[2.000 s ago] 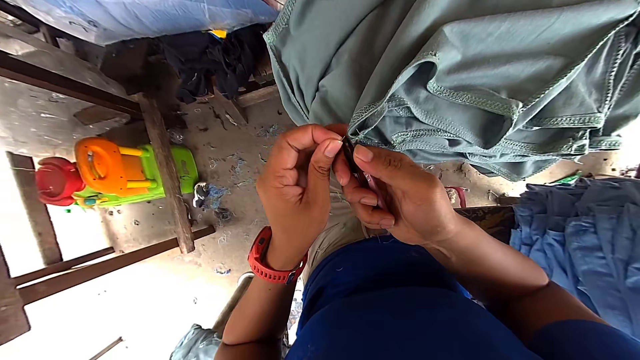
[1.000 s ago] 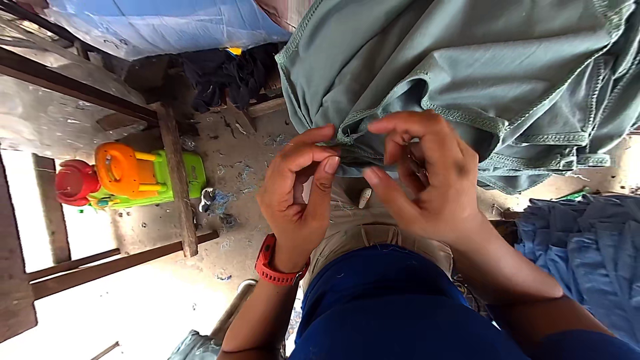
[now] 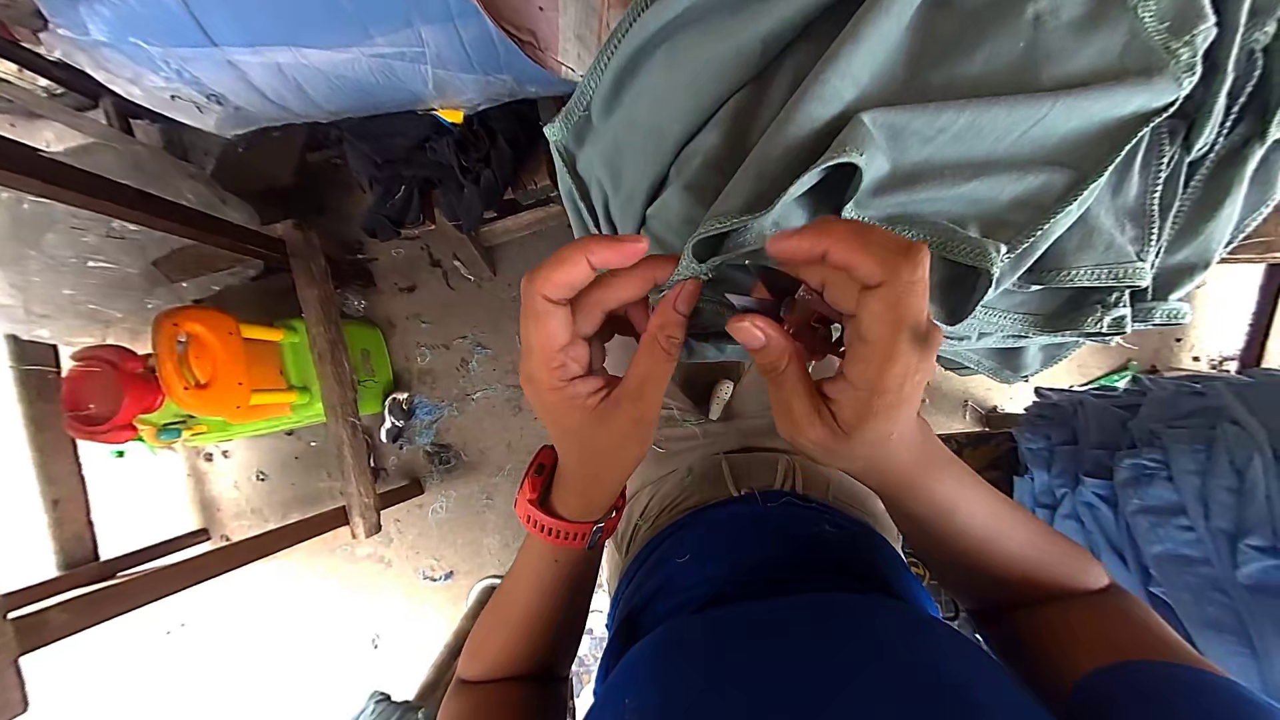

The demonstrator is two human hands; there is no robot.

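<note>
Grey-green fabric garments (image 3: 960, 150) with overlocked seam edges lie heaped in front of me. My left hand (image 3: 610, 350), with a red watch (image 3: 568, 510) on the wrist, pinches a seam edge of this fabric between thumb and fingers. Just to its right, my right hand (image 3: 850, 340) has its thumb and index finger apart, near the same seam. A small dark reddish object (image 3: 812, 325) sits in the right palm under the curled fingers; its kind cannot be made out, though it could be a small tool.
Bluish folded garments (image 3: 1170, 500) are piled at the right. On the left stand a wooden frame (image 3: 335, 370) and an orange, green and red plastic toy (image 3: 225, 365). Thread scraps (image 3: 430, 415) litter the floor. A plastic-wrapped blue bundle (image 3: 300, 50) and dark cloth (image 3: 460, 165) lie at upper left.
Two seconds ago both hands were together at the seam, a dark object between them. The right hand has since moved apart from the left and its thumb and index finger have spread.
</note>
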